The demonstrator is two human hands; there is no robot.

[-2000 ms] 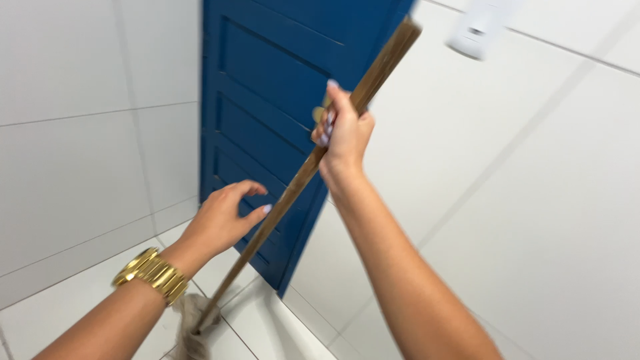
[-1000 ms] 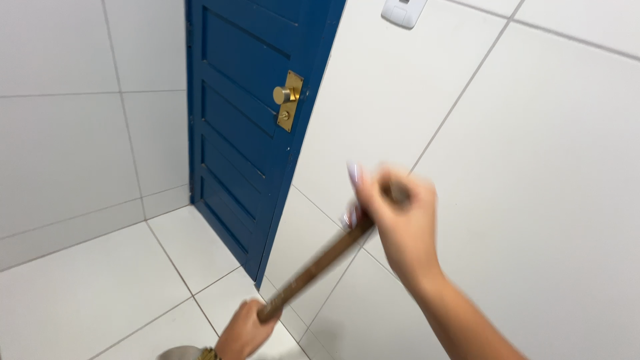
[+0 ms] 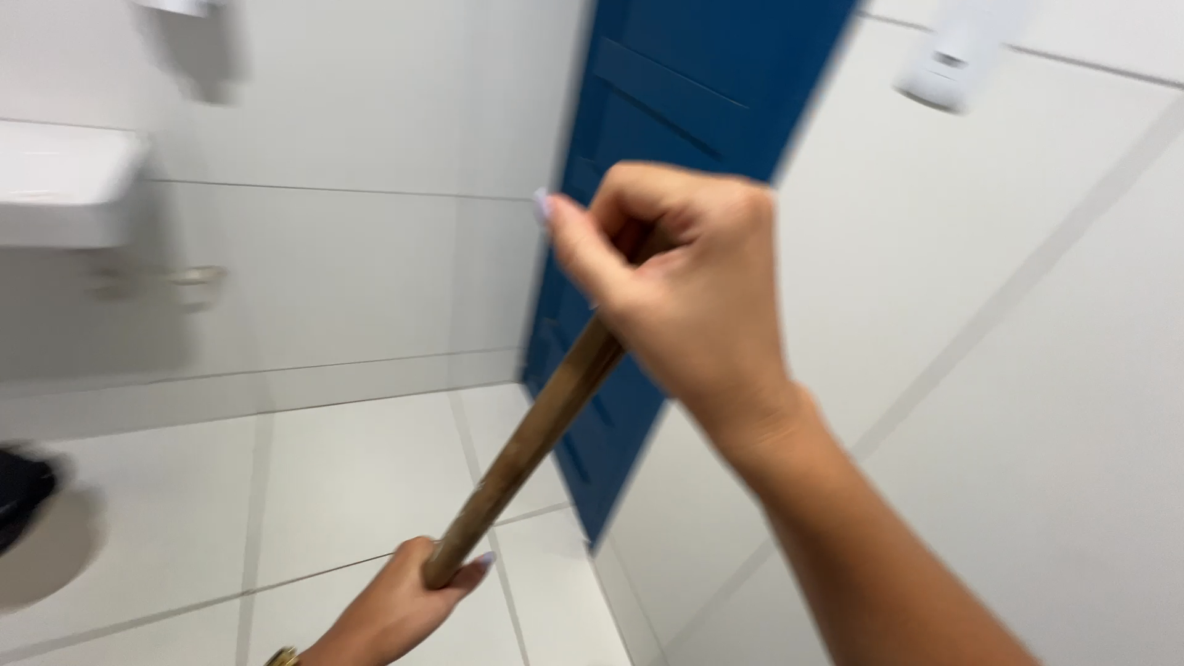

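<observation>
A wooden pole [image 3: 527,453] slants from the upper middle of the view down toward the lower left. My right hand [image 3: 689,268] is closed around its upper end, with the thumb pointing up and left. Lower down, my left hand [image 3: 407,592] grips the same pole, and part of a gold watch [image 3: 283,657] shows on that wrist. The pole's lower end is out of sight behind my left hand and below the view. Behind my right hand stands a blue panelled door [image 3: 675,102].
A white sink [image 3: 65,180] is mounted on the tiled wall at the left, with a pipe fitting [image 3: 196,276] beneath it. A black object [image 3: 23,490] is on the white tiled floor at the left edge. A white fixture [image 3: 943,74] hangs on the right wall.
My left hand was off the pole two seconds ago and now grips it. My right hand has gone from partway down the pole to its upper end. The view has swung left since one second ago.
</observation>
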